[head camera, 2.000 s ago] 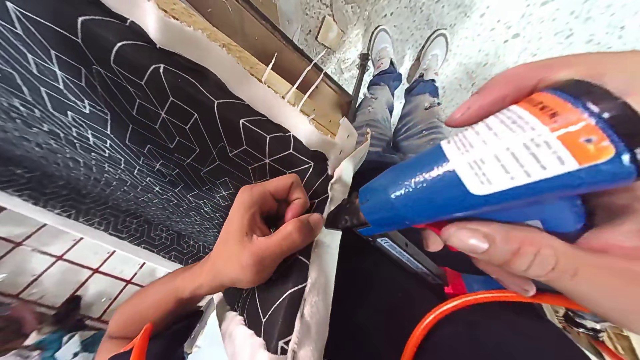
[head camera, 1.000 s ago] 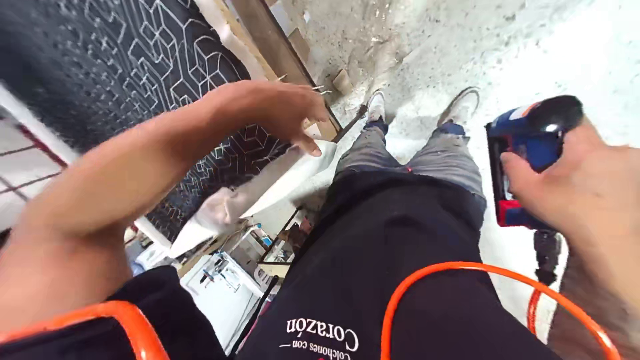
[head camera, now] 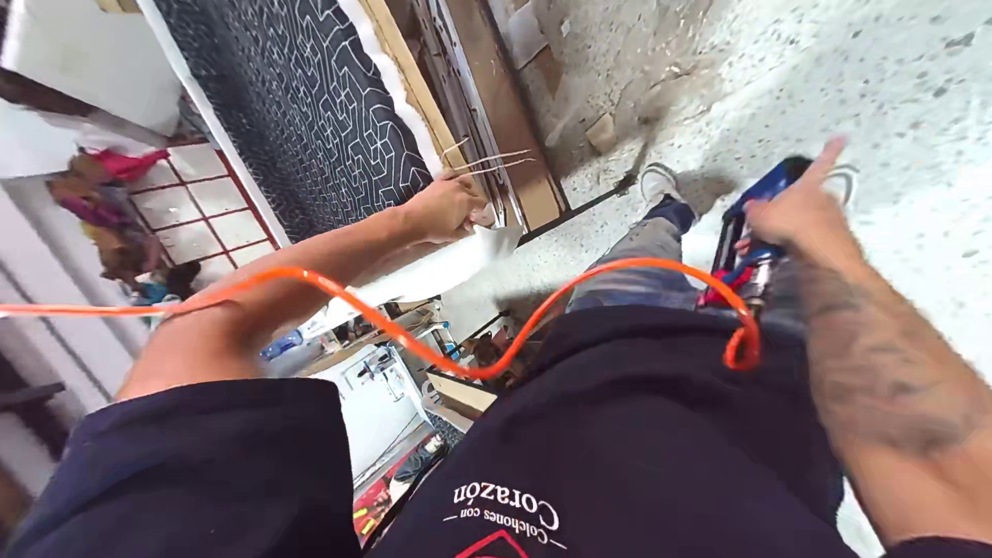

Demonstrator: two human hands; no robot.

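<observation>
My left hand (head camera: 451, 208) grips the edge of the white fabric (head camera: 457, 260) at the corner of an upholstered panel. Black quilted fabric with a white geometric pattern (head camera: 341, 116) covers the panel, and a white border runs along its wooden edge (head camera: 403, 70). Loose white cords (head camera: 496, 161) stick out beside my fingers. Off to the right, away from the panel, my right hand (head camera: 798, 209) holds a blue pneumatic stapler (head camera: 763, 182) by its grip, index finger extended. An orange air hose (head camera: 480, 370) is near the stapler's base and crosses in front of my body.
Cardboard scraps (head camera: 601, 133) lie on the speckled floor (head camera: 876, 70) beyond the panel. A sewing machine (head camera: 380, 364) on a white table stands below left. Farther left are a red-lined tiled surface (head camera: 194, 198) and a pile of coloured cloth (head camera: 108, 209). My shoe (head camera: 659, 182) is near the panel's corner.
The stapler was against the fabric edge beside my left hand two seconds ago; my right hand has carried it off to the right. My left hand has moved along to the panel's corner.
</observation>
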